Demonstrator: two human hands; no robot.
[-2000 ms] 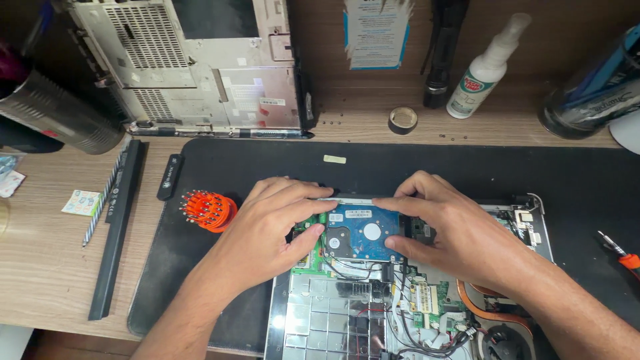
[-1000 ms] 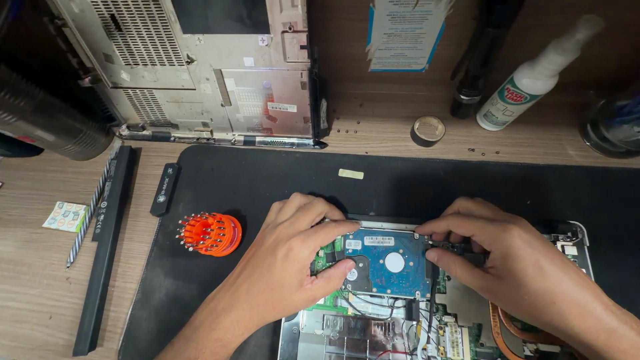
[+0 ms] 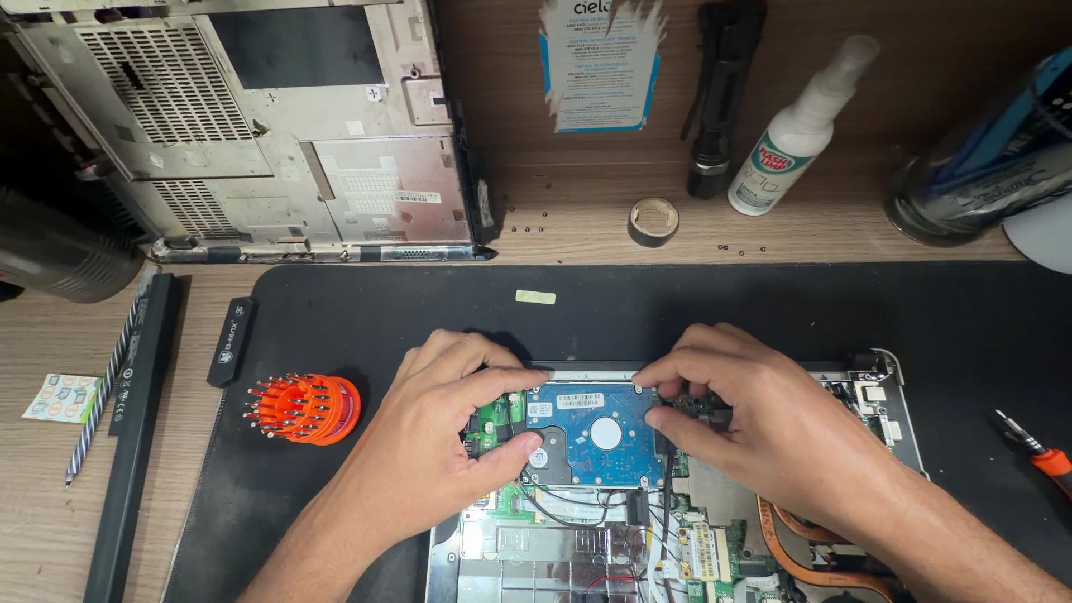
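A 2.5-inch hard disk drive [image 3: 595,440], blue circuit board up, lies near the far edge of an opened laptop base [image 3: 544,561]. My left hand [image 3: 444,419] is at the drive's left side, its thumb on the drive's left edge and the index fingertip at the upper left corner. My right hand [image 3: 737,410] is at the other side, index fingertip at the upper right corner and thumb at the right edge, by a black connector with a cable [image 3: 666,469]. The fingers hide part of both sides. A copper heat pipe [image 3: 779,544] runs below my right forearm.
An orange bit holder [image 3: 314,410] stands on the black mat [image 3: 402,310], left of my left hand. A screwdriver [image 3: 1047,456] lies far right. Behind are a laptop bottom cover [image 3: 293,134], a tape roll [image 3: 653,223], a spray bottle [image 3: 783,138] and small screws. A laptop battery [image 3: 134,444] lies left.
My right thumb and index finger have moved from the drive's face to its right edge, near the connector. My left hand keeps its place at the left side. The view has shifted.
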